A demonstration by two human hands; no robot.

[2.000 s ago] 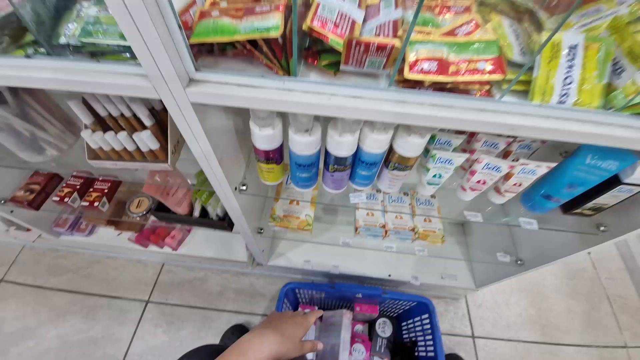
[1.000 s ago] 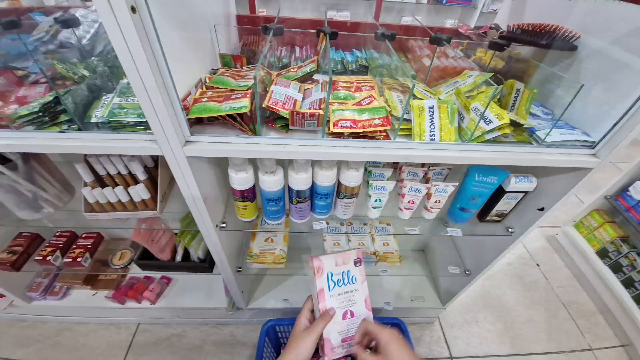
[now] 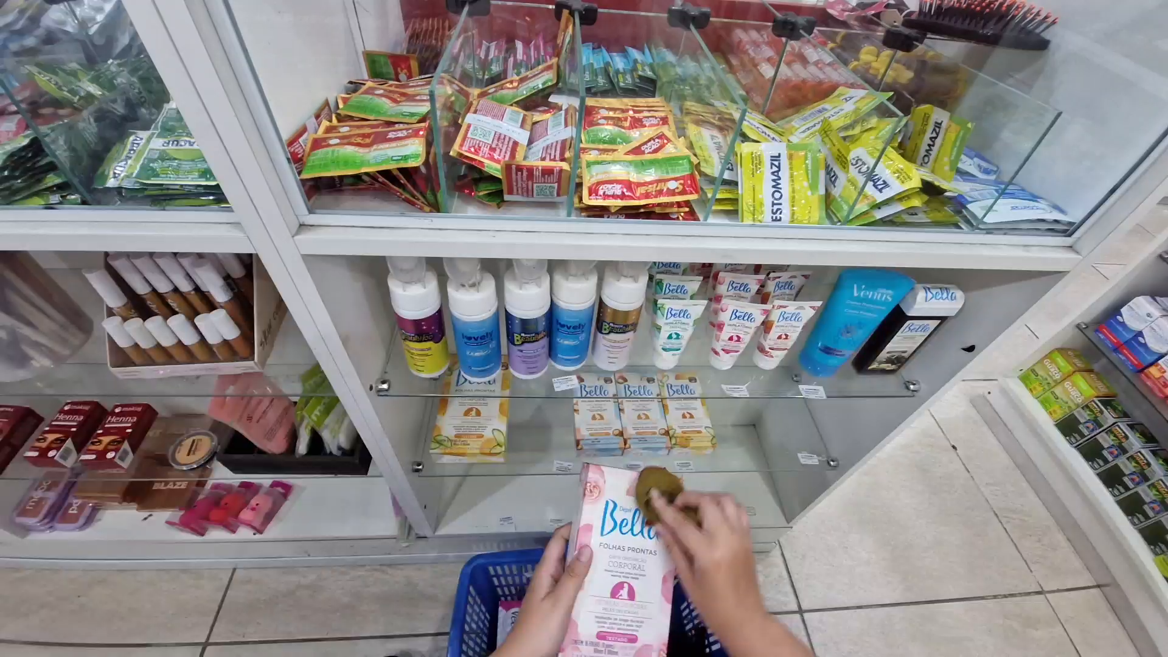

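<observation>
My left hand [image 3: 549,589] grips the left edge of a pink and white Bella wax-strip box [image 3: 625,570], held upright with its front toward me. My right hand [image 3: 707,547] pinches a crumpled olive-brown cloth [image 3: 659,491] against the upper right corner of that box. Beneath both hands is a blue plastic basket [image 3: 476,584], partly hidden by the box; a little pink and white packaging shows inside it.
Ahead, a glass shelf holds foam pump bottles [image 3: 474,319], cream tubes [image 3: 675,333] and a blue Venus bottle [image 3: 856,319]. Smaller Bella boxes [image 3: 641,415] stand below. Sachets [image 3: 639,173] fill glass compartments above. A second shelf unit [image 3: 1049,511] stands at right.
Two seconds ago one hand was over the basket on packages. The Bella box has since come up into my left hand, and the cloth now shows in my right. The view has shifted.
</observation>
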